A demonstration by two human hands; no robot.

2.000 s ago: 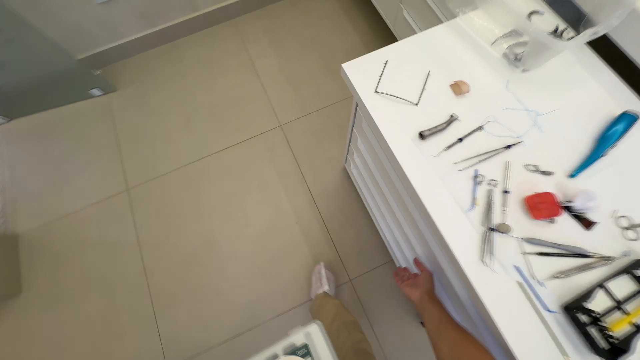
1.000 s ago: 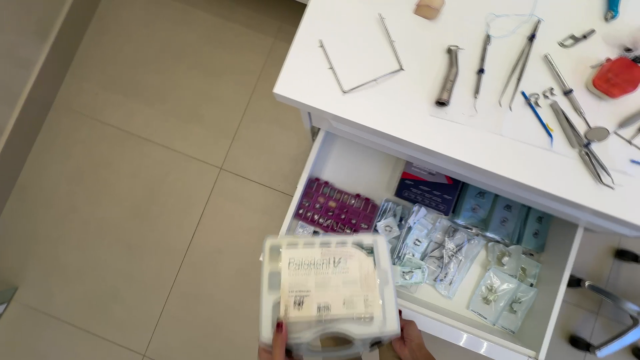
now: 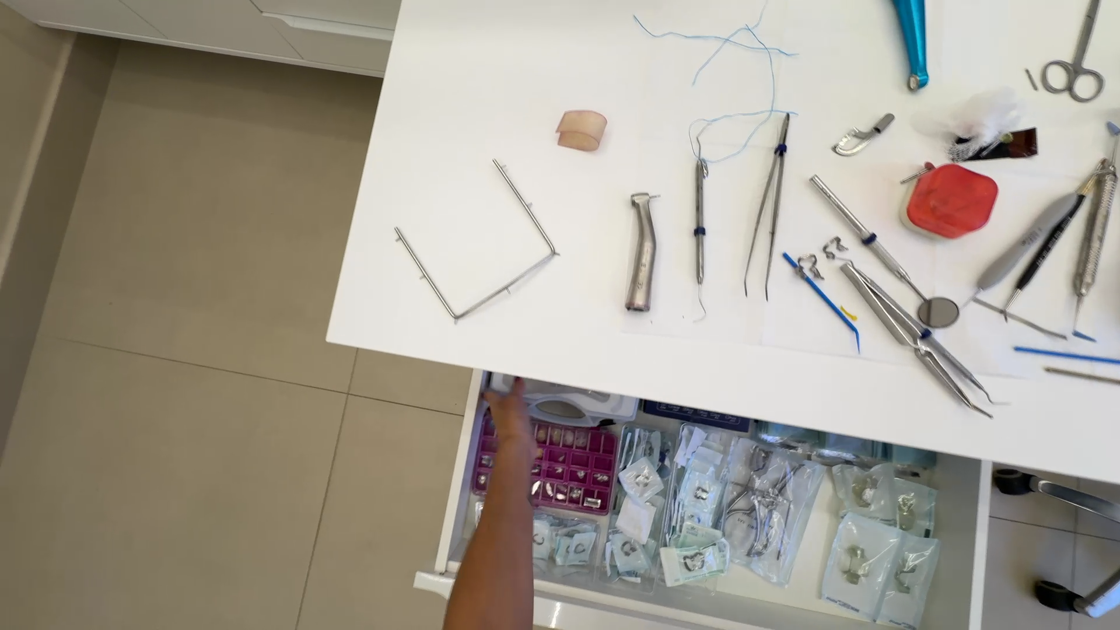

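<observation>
My left hand (image 3: 512,416) reaches into the open drawer at its back left corner. Its fingers are by the white plastic case (image 3: 569,407), which lies partly under the tabletop; their grip is unclear. Below and right of the hand sits a magenta compartment box (image 3: 573,468) with small metal parts. Clear trays to its right hold small sealed packets (image 3: 643,479), and a larger clear pouch (image 3: 770,512) holds metal pliers-like instruments. On the white tabletop above lie a metal U-shaped frame (image 3: 506,289) and a dental handpiece (image 3: 642,254). My right hand is out of view.
The tabletop also bears tweezers (image 3: 774,206), a dental mirror (image 3: 938,311), a red-lidded container (image 3: 952,201), scissors (image 3: 1072,79) and blue thread (image 3: 726,39). The drawer front (image 3: 630,612) juts out below the table edge. Wheeled chair legs (image 3: 1076,499) stand at right.
A second ago both hands held the white case over the drawer's front; now it lies inside at the back left. The drawer was shut two seconds ago and is open now.
</observation>
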